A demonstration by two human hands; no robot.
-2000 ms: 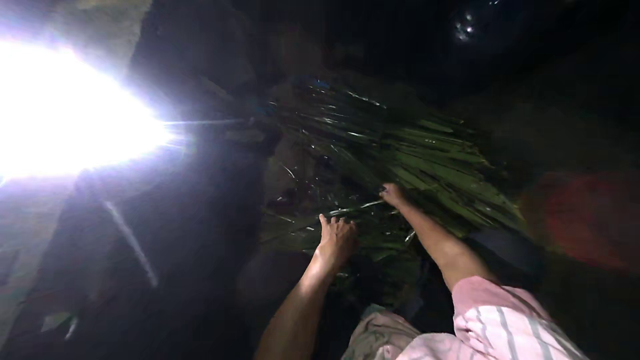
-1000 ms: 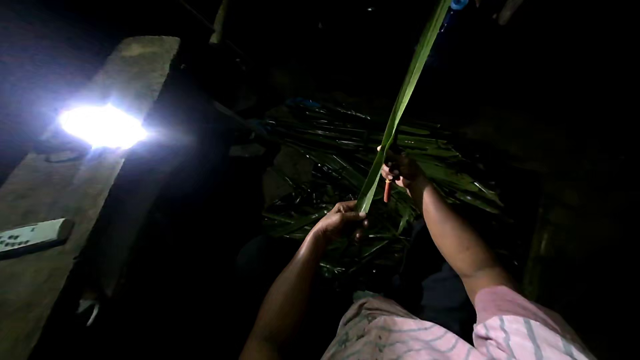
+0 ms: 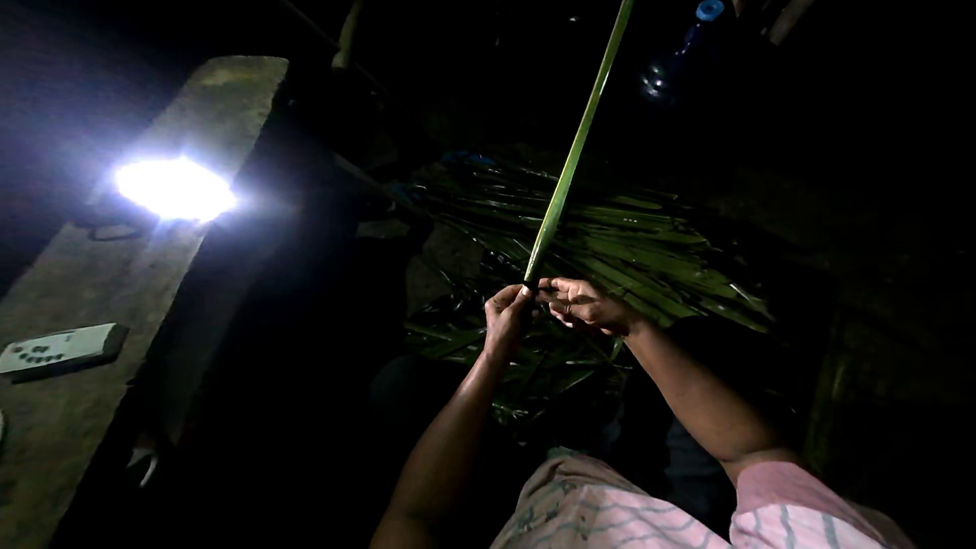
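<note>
A long narrow green leaf strip (image 3: pixel 570 164) rises from my left hand (image 3: pixel 507 316), which pinches its lower end between thumb and fingers. Right beside it is my right hand (image 3: pixel 583 305), its fingers partly curled and close to the strip's lower end. Whether something small lies in the right hand cannot be made out. Below and behind both hands spreads a pile of long green leaves (image 3: pixel 648 263), fanned out to the right, with darker pieces nearer my lap.
At the left a bright lamp (image 3: pixel 177 189) shines on a wooden plank (image 3: pixel 152 282), with a white remote control (image 3: pixel 65 348) nearer me. A clear plastic bottle with a blue cap (image 3: pixel 709 11) is at the top right. Deep shadow hides much of the surroundings.
Two seconds ago both hands were down at the leaf pile. One second ago a leaf was held up between them, the right hand higher; now the right hand is beside the left.
</note>
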